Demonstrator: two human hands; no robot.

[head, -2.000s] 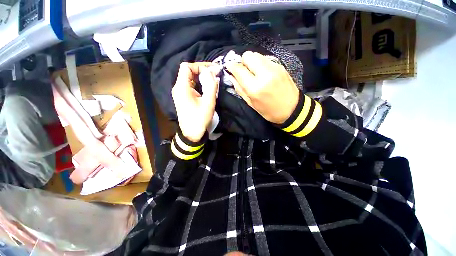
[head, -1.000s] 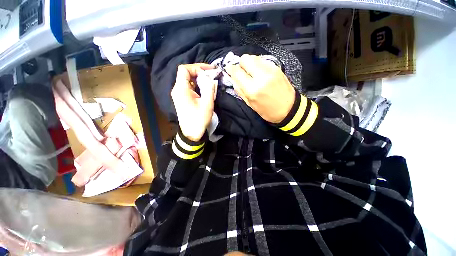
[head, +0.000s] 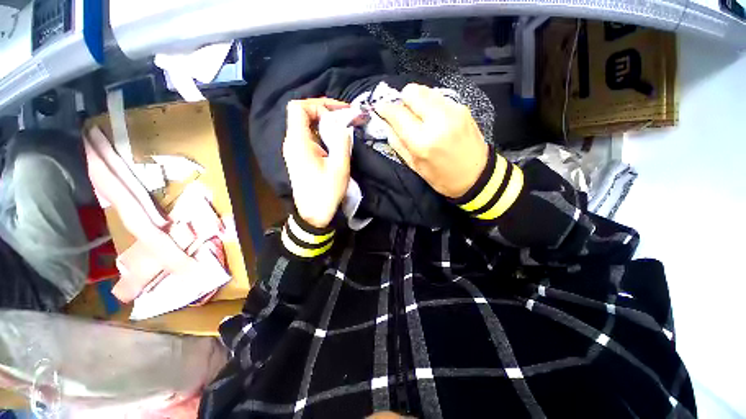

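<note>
A pale grey-white garment section (head: 378, 131) with a dark flecked edge is pinched between both hands. My left hand (head: 317, 159) grips its left side between thumb and fingers, with a pale cloth end (head: 355, 206) hanging beside the palm. My right hand (head: 435, 139) has its fingertips closed on the piece from the right, close to the left fingertips. A small dark spot shows between the fingertips; I cannot tell if it is a tool. Black garment fabric (head: 286, 78) lies bunched under and behind the hands. A black-and-white speckled panel (head: 474, 98) lies behind my right hand.
A cardboard box (head: 233, 204) of pink and white cloth pieces (head: 176, 250) is at left. A white table edge (head: 327, 20) crosses the top. A brown printed carton (head: 609, 82) and crumpled plastic (head: 560, 161) are at right. A person's grey-clothed part (head: 49, 200) is at far left.
Both hands stay in nearly the same place, with small shifts of the fingertips on the piece. The plastic at lower left has shifted slightly.
</note>
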